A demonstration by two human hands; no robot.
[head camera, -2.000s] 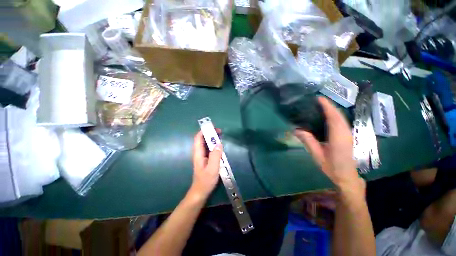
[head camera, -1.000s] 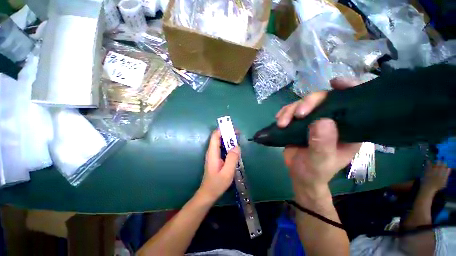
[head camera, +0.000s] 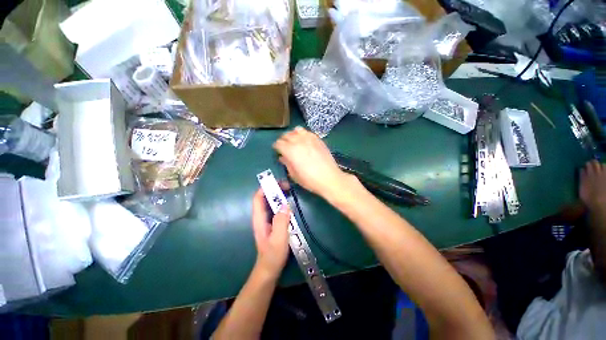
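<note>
My left hand (head camera: 271, 232) holds a long silver metal strip (head camera: 303, 255) with holes, tilted, its lower end over the bench's near edge. My right hand (head camera: 305, 158) is above the bench, just beyond the strip's top end, fingers curled. Whether it holds anything small cannot be told. The black electric screwdriver (head camera: 382, 182) lies on the green mat under and right of my right wrist, its tapered nose pointing right. Its thin cord (head camera: 307, 229) loops beside the strip.
Fanned metal strips (head camera: 492, 166) lie at right beside small white screw boxes (head camera: 520, 137). Bags of hardware (head camera: 320, 96) and a cardboard box (head camera: 232, 105) stand at the back. An empty white carton (head camera: 93, 143) and labelled bag (head camera: 174, 156) are left. A person's arm (head camera: 593, 192) shows at right.
The screwdriver has left my right hand and now lies on the mat. My right hand has moved left to near the strip's top end. My left hand still holds the strip.
</note>
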